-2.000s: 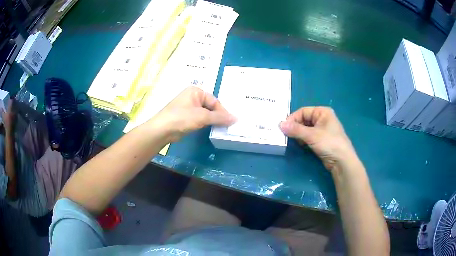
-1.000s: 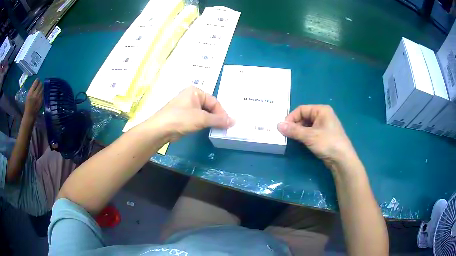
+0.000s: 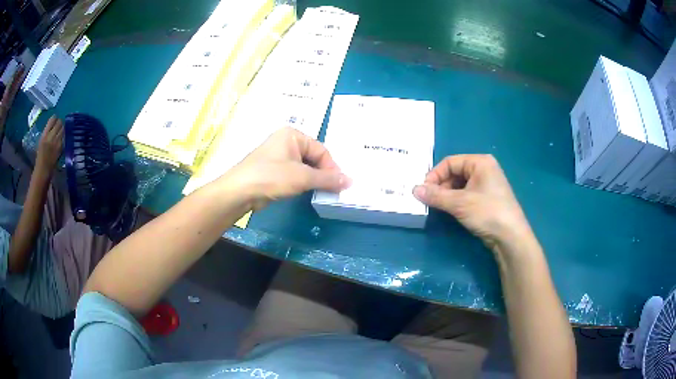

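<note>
A white product box (image 3: 378, 133) lies flat on the green bench in front of me, with small dark print on top. A thin label (image 3: 382, 190) with small print lies at or just over the box top near its front edge; its outline is hard to see. My left hand (image 3: 300, 166) pinches the label's left end with thumb and finger. My right hand (image 3: 461, 189) pinches its right end at the box's right edge. A long label strip (image 3: 296, 89) with yellow backing lies left of the box, partly behind my left forearm.
A stack of label sheets (image 3: 185, 81) lies at the upper left. White stacked boxes (image 3: 611, 133) stand at the right. A dark blue fan (image 3: 90, 170) is at the left, beside a person's arm. A neighbour's box (image 3: 50, 75) is at far left; a white fan (image 3: 656, 337) at lower right.
The neighbour's arm at the left has risen towards the bench compared with the earliest frame. My hands and the box have stayed almost in place.
</note>
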